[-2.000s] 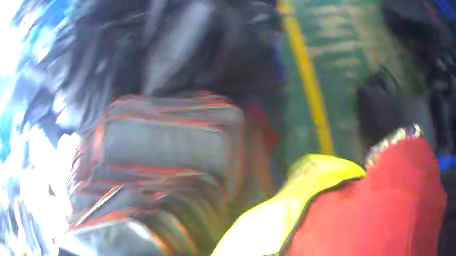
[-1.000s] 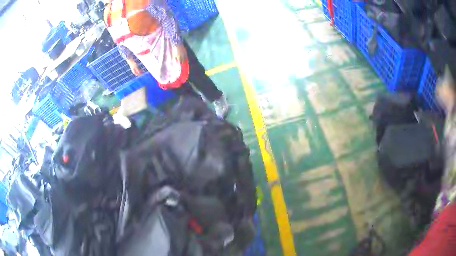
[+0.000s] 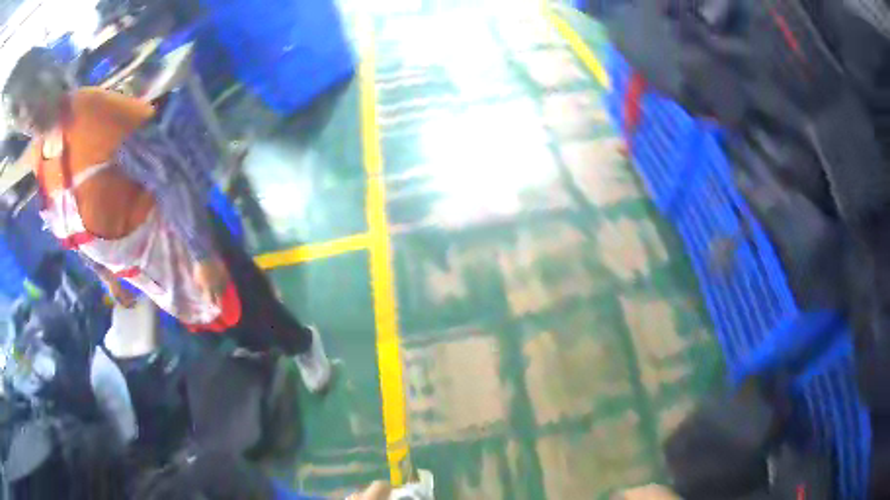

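My left hand (image 3: 369, 491) shows only as fingertips at the bottom edge, against a small white thing (image 3: 417, 485) that looks held there. Most of the thing is cut off, and it may be a small wrapped roll. My right hand (image 3: 644, 492) shows only as a blurred sliver at the bottom edge, right of the left one. Its fingers cannot be made out.
Blue crates (image 3: 698, 229) heaped with black bags (image 3: 781, 146) line the right side. A person (image 3: 117, 205) in orange and a pink-white apron stands at the left beside dark bags (image 3: 224, 391). A blue crate (image 3: 283, 54) stands behind. A yellow line (image 3: 381, 293) runs along the green floor.
The view has moved forward along the aisle. The person now appears larger and further left, and the near black pile has mostly left the view. Bits of both hands and the white thing have appeared.
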